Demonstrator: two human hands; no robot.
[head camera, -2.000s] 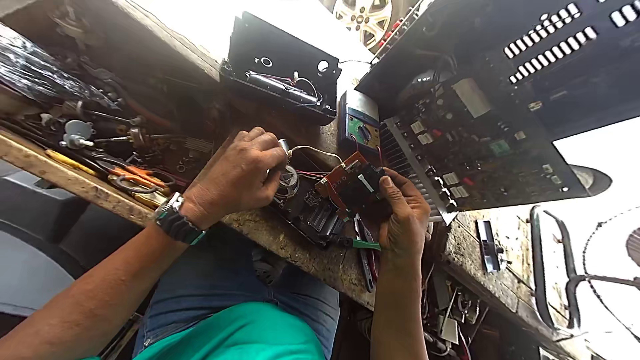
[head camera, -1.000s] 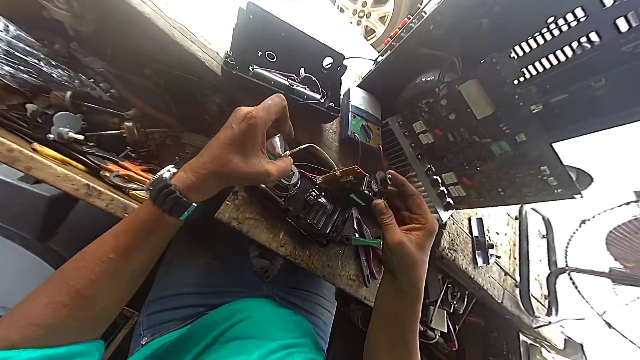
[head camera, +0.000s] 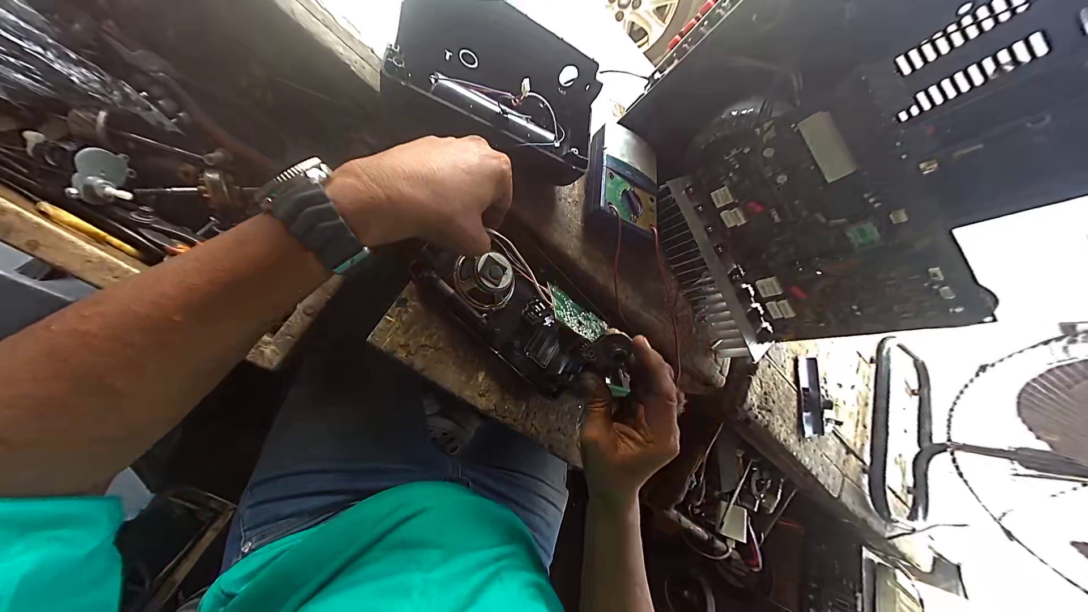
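A black plastic housing (head camera: 476, 327) lies on the worn bench, with a small round speaker (head camera: 486, 280) at its left end. My right hand (head camera: 629, 416) grips a round black part (head camera: 613, 349) at the right end of a green circuit board (head camera: 578, 314), which sits tilted along the housing. Above the speaker my left hand (head camera: 425, 191) is curled with fingertips down, near thin wires (head camera: 518, 259) that run toward the board; whether it pinches them is hidden. A wristwatch is on my left wrist.
Behind stand an opened black case (head camera: 493, 51) and a multimeter (head camera: 625, 191) with red leads. A large amplifier chassis with a finned heat sink (head camera: 701, 272) leans at the right. Tools and loose parts (head camera: 102, 174) crowd the left shelf; a fan (head camera: 1054, 408) stands far right.
The board, held up and showing its brown side two seconds ago, now lies lower against the housing with a green side up. My left hand has moved up and away from the speaker.
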